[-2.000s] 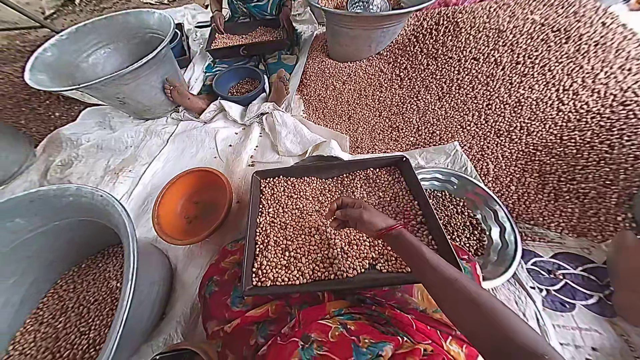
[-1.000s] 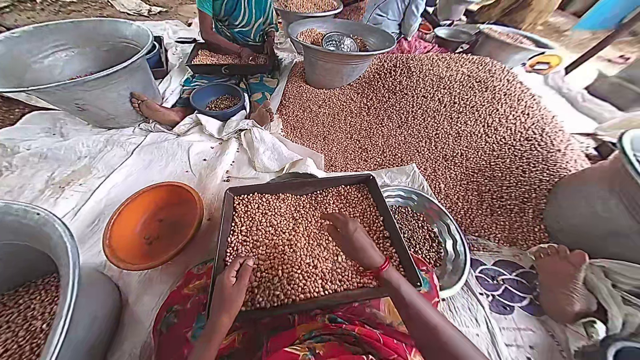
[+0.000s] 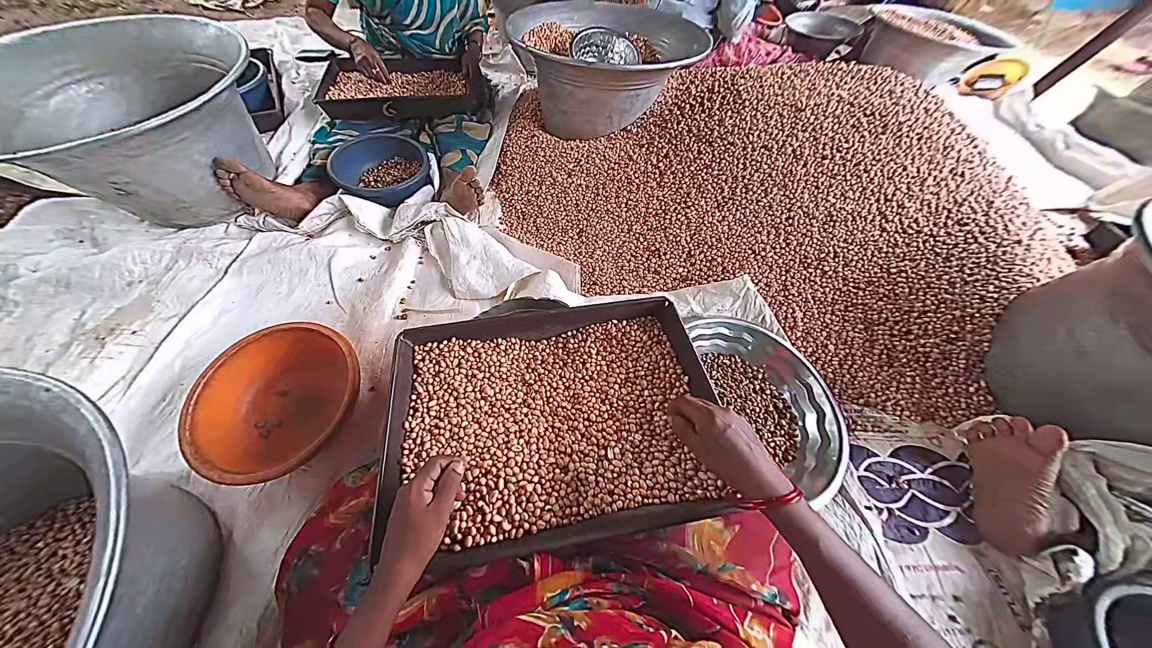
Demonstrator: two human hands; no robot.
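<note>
A black rectangular tray full of light brown nuts or seeds rests on my lap, over red patterned cloth. At the tray's lower left side is my left hand, its curled fingers over the edge of the nuts; whether it grips the rim cannot be told. My right hand, with a red wrist cord, is at the tray's right side, fingers bent together; what is between them is hidden. A steel bowl holding darker nuts sits right of the tray, partly under it. An orange bowl with a few bits stands left.
A large heap of nuts lies ahead to the right. Metal tubs stand at left, lower left and top centre. Opposite, a person sorts in another tray beside a blue bowl. A bare foot is at right.
My left hand, not seen in the earliest frame, is at the tray's left side in the later ones. My right hand has moved from mid-tray to its right side. The view has shifted.
</note>
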